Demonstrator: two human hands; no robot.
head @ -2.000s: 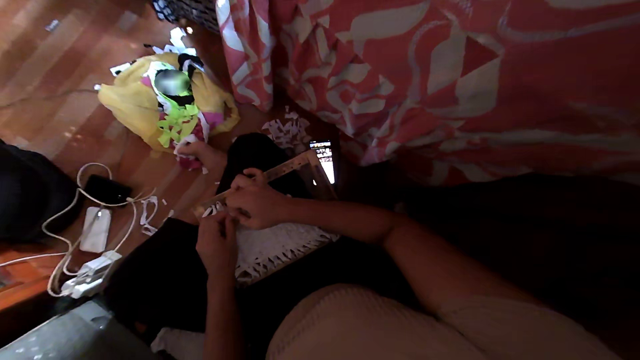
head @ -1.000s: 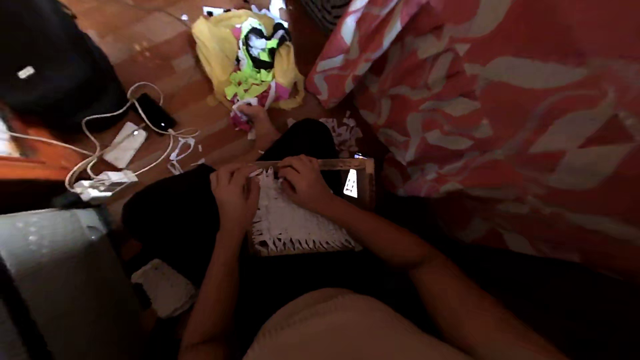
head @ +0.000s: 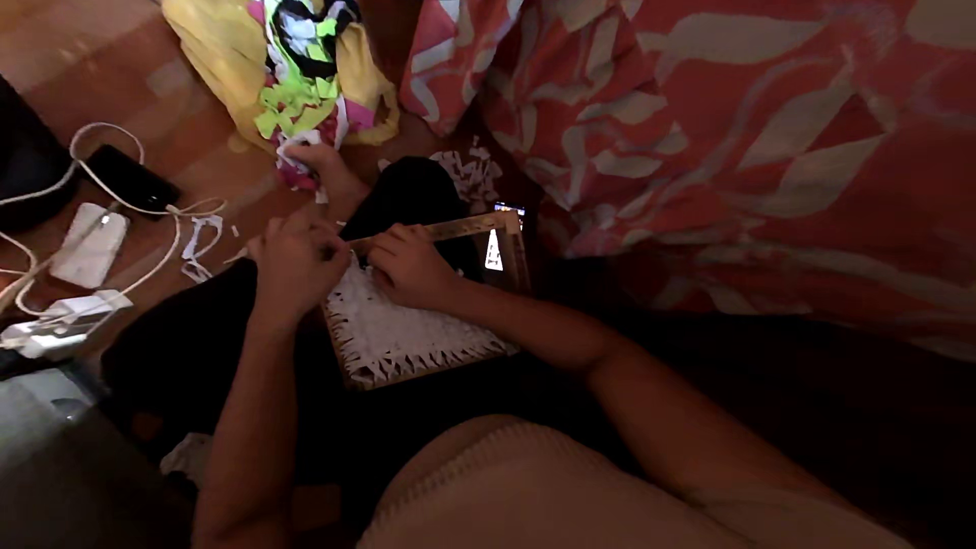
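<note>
A wooden frame (head: 516,255) lies across my lap, with white fabric (head: 404,328) stretched inside it. Looped or knotted strips run along the fabric's lower and left edges. At the frame's upper left corner is my left hand (head: 293,263), its fingers bent and the thumb and forefinger close together; what lies between them is too dark to tell. My right hand (head: 404,263) rests just to the right, fingers curled over the frame's top bar and the fabric's upper edge. Its fingertips are partly hidden. Behind the frame's right part, a lit phone screen (head: 494,250) shows.
A yellow bag (head: 221,53) with colored fabric scraps (head: 301,107) lies on the floor ahead, near my foot. White scraps (head: 469,174) lie beside a red patterned cloth (head: 686,137). At left are a white phone (head: 89,244), a black device (head: 131,179), cables and a power strip (head: 65,324).
The left hand has moved from lying on the frame's top bar to its upper left corner, with the fingers more bent. The right hand stays at the bar.
</note>
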